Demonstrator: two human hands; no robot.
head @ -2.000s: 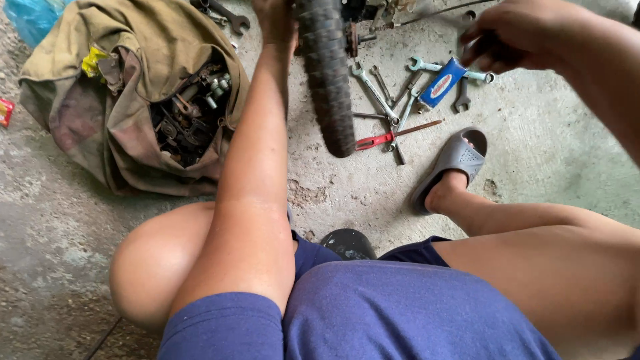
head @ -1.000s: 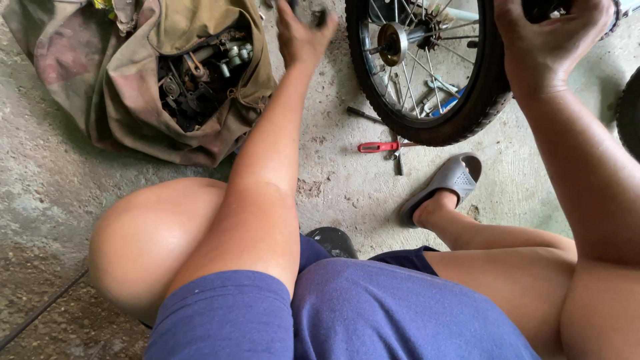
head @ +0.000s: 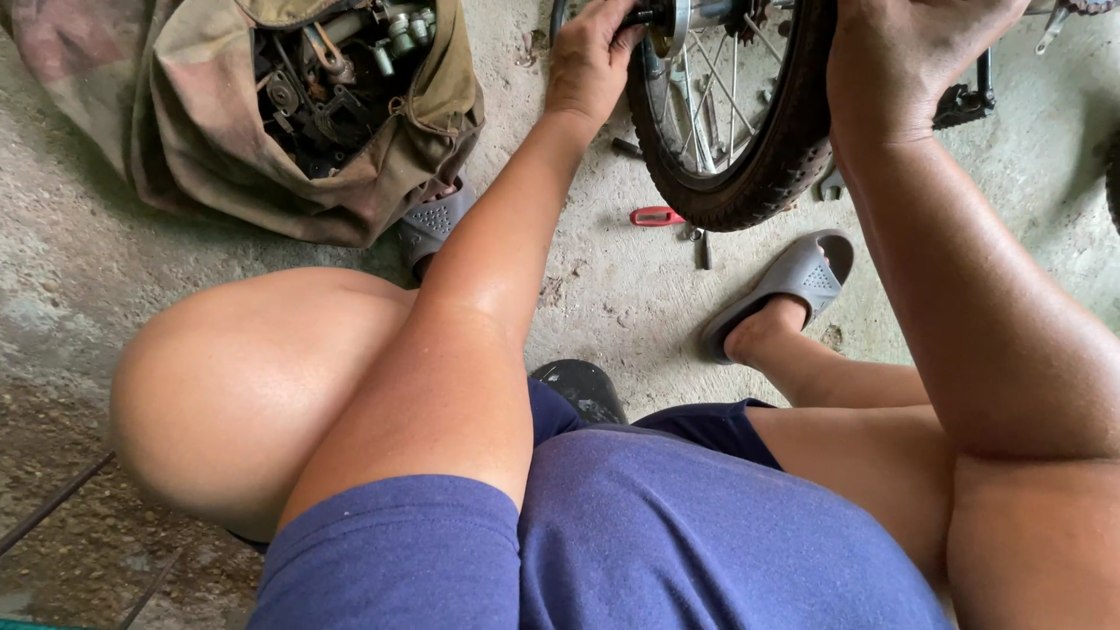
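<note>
At the top of the head view a spoked bicycle wheel with a knobby tire [head: 744, 197] stands tilted above the floor. My left hand [head: 595, 61] has its fingertips on the dark end of the axle [head: 646, 17], beside the round metal hub flange [head: 672, 26]. My right hand [head: 919, 66] grips the tire from its right side; its fingers are partly hidden and cut off by the frame's top edge. A bicycle pedal [head: 965, 107] shows just right of that wrist.
A worn canvas bag [head: 201, 131] full of metal parts lies open at upper left. On the concrete floor are a red-handled tool [head: 656, 216], a small metal tool [head: 704, 249] and a wrench [head: 831, 184]. More wrenches show through the spokes. My sandaled foot [head: 801, 280] is below the wheel.
The wheel was seen edge-on at first; now its spoked side shows. My left hand, off the wheel one second ago, has come to the axle end. My right hand has come to the tire.
</note>
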